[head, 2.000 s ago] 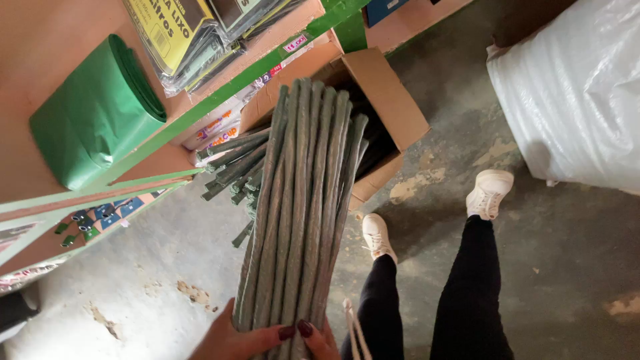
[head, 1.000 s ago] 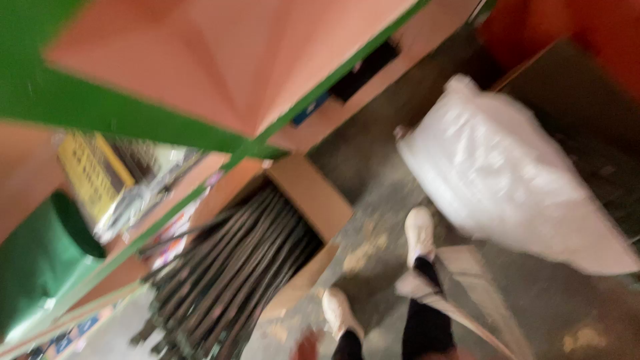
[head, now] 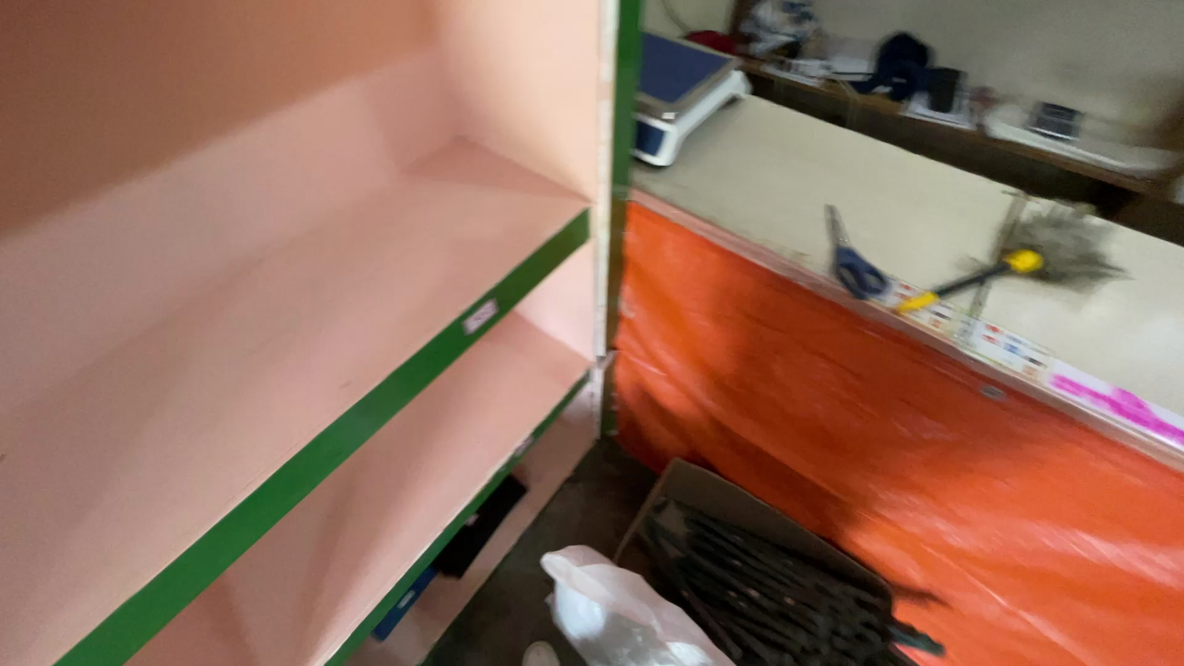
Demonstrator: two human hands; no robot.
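Note:
Neither of my hands shows in the view of this moment, so what they hold cannot be seen. At the bottom, a cardboard box [head: 731, 499] full of dark, rod-like bundles [head: 786, 592] stands on the floor against an orange-covered counter. A white plastic sack [head: 629, 610] is just left of the box, partly cut off by the frame. On the counter top lie scissors with dark blue handles [head: 858, 271] and a blurred yellow-and-black handled brush or similar tool [head: 971, 280], with greyish bristly material at its far end.
Pink shelves with green edging [head: 370, 416] fill the left side. A scale [head: 684, 88] sits at the counter's near left end. The orange sheet [head: 832, 444] covers the counter front. Behind runs a back shelf [head: 980, 129] with assorted objects. Part of a light shoe [head: 540, 655] shows at the bottom edge.
The view has swung up and across to the counter. Two seconds ago both my hands held a bundle of grey-green rods above an open carton; hands, bundle and that carton are now out of view.

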